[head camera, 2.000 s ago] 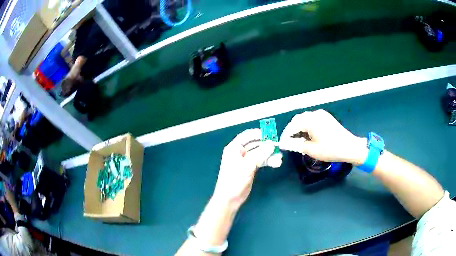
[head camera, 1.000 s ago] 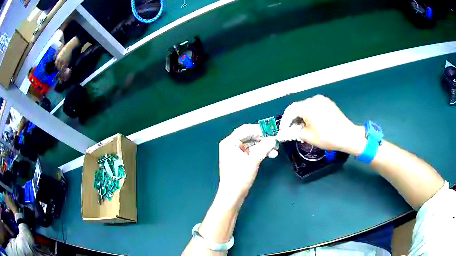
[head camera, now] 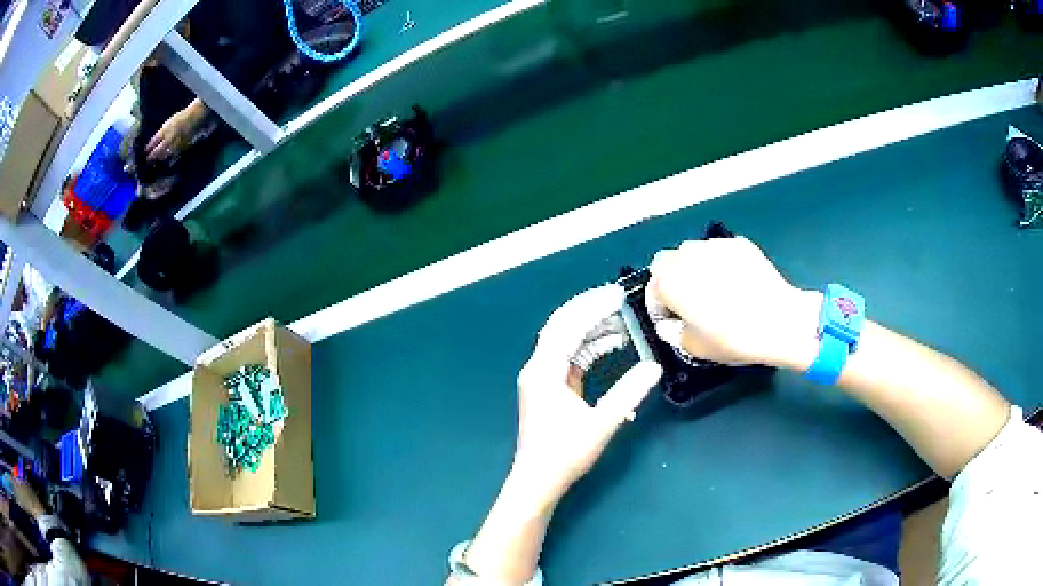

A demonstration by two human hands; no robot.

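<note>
A black housing (head camera: 694,383) lies on the green bench in front of me, largely covered by my right hand. My left hand (head camera: 581,383) is at the housing's left side, its fingers and thumb curved against that edge. My right hand (head camera: 732,303), with a blue band on the wrist, is over the top of the housing with fingertips bent down into it. A pale strip-like edge shows between my hands at the housing's left side. The green board is not visible; my fingers may hide it.
An open cardboard box (head camera: 292,429) of green boards stands at left. A whitish rail (head camera: 492,254) separates the bench from the belt, which carries a part-built unit (head camera: 392,163) and others. A black part (head camera: 1025,177) lies at far right. Other people's hands show at left.
My hands have moved from holding up the green board onto the housing, and the board has gone out of sight. The view has shifted slightly, and the belt unit appears further left.
</note>
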